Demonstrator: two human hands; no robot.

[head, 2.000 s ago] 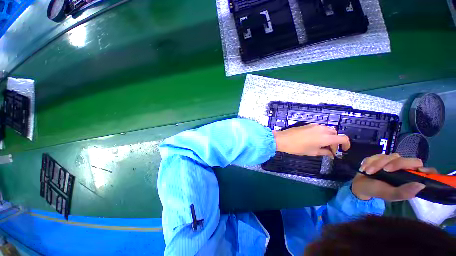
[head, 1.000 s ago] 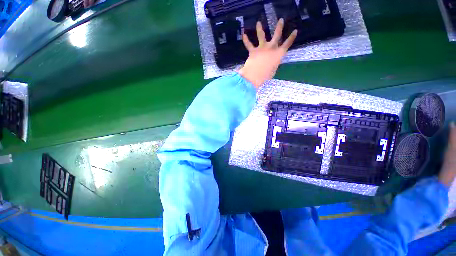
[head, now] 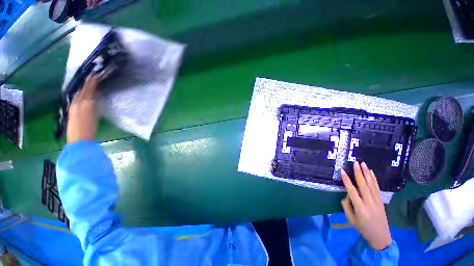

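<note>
A black plastic housing [head: 312,169] lies open side up on a whitish foam sheet [head: 260,124] in front of me, with white bracket-shaped marks and a greyish centre strip. My right hand [head: 368,208] rests on its lower edge with the fingers spread a little, holding nothing. My left hand [head: 84,111], blurred, is far left over the belt. It grips a second black housing [head: 106,60], which is tilted and blurred. A second foam sheet [head: 148,72] is skewed and partly raised beside that housing. The left fingertips are partly hidden.
Two round dark dishes [head: 427,160] stand right of the housing. A crumpled white bag [head: 452,210] and a dark object lie at the right edge. A slotted black frame [head: 52,189] is at left, partly behind my sleeve. Other housings on sheets show at the far left and top right.
My left hand has carried the second housing and its sheet left along the belt. My right hand, earlier on the screwdriver and then at the right edge, is now empty on the near housing.
</note>
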